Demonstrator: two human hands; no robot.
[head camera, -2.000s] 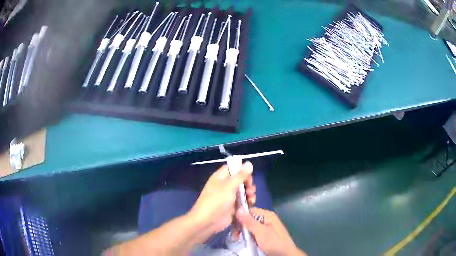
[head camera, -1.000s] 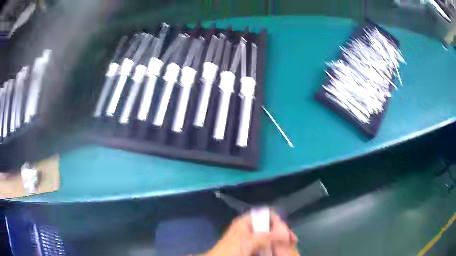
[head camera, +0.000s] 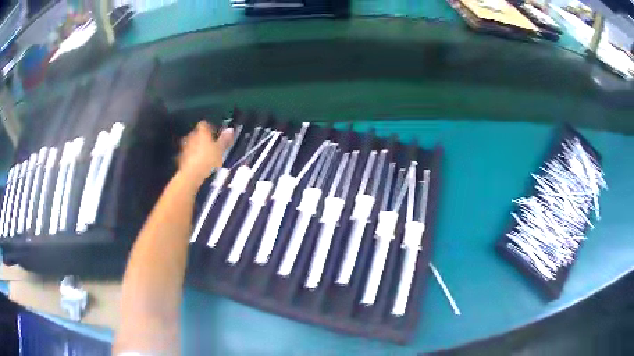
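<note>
My left hand (head camera: 203, 149) is over the upper left end of the large black slotted tray (head camera: 306, 316), at the rod tips of the leftmost tube assembly (head camera: 208, 206). It is blurred, and whether its fingers hold anything cannot be told. Several tube assemblies lie side by side in the grooves, white collars (head camera: 334, 208) towards the far side, thin rods (head camera: 375, 170) rising from them. My right hand is out of the picture. The tube assembly held earlier cannot be picked out.
A narrow black tray (head camera: 511, 252) heaped with loose rods (head camera: 556, 208) stands at right. One loose rod (head camera: 445, 288) lies between the trays. A second slotted tray (head camera: 62, 243) with tubes is at far left. Brown cardboard (head camera: 35, 295) with a crumpled white lump (head camera: 72, 297) lies below it.
My hands were together below the bench edge on a tube assembly. My left hand is now up at the slotted tray, and my right hand has left the picture. The view has tilted up and leftwards.
</note>
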